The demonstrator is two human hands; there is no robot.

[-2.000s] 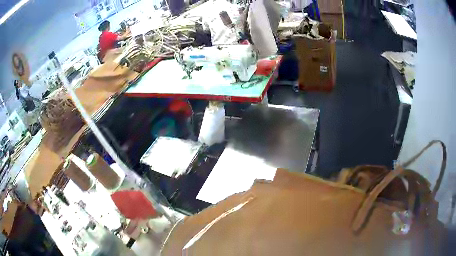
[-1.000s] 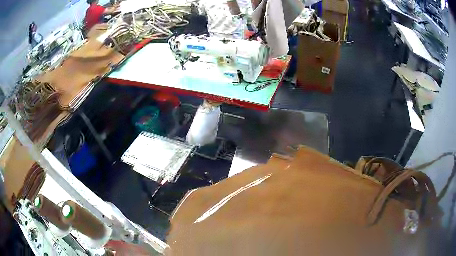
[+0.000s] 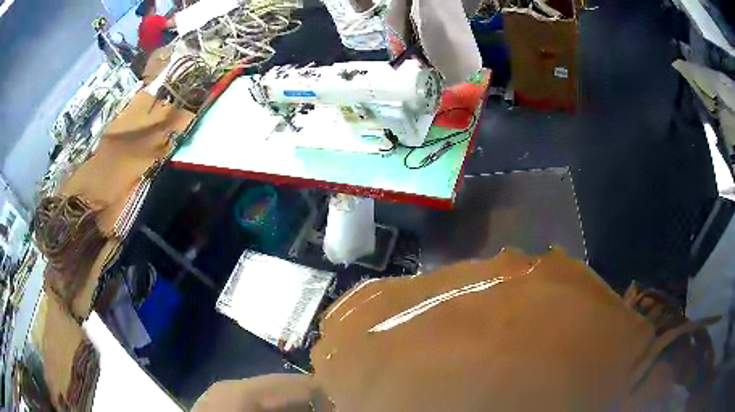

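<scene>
A bundle of large brown bag panels [image 3: 483, 346] fills the lower right, close in front of me, with a pale edge line across its top. Brown handle loops [image 3: 673, 346] show blurred at its right end. A smooth tan shape [image 3: 258, 394] is cut off by the bottom edge, left of the bundle; I cannot tell whether it is panel or arm. Neither of my hands can be made out. Ahead, a white sewing machine [image 3: 346, 92] with a blue name plate stands on a pale green table [image 3: 322, 165] with red edging.
Brown panels [image 3: 121, 161] and coiled straps [image 3: 64, 225] lie along the left. A white stool-like seat [image 3: 274, 298], teal bin [image 3: 262, 209] and metal side table [image 3: 516, 209] stand before the machine. A cardboard box [image 3: 541, 60] stands behind right. A person in red [image 3: 151, 30] is far left.
The view has moved closer to the green table and machine. The thread cones at lower left have left the picture. The tan shape at the bottom has appeared.
</scene>
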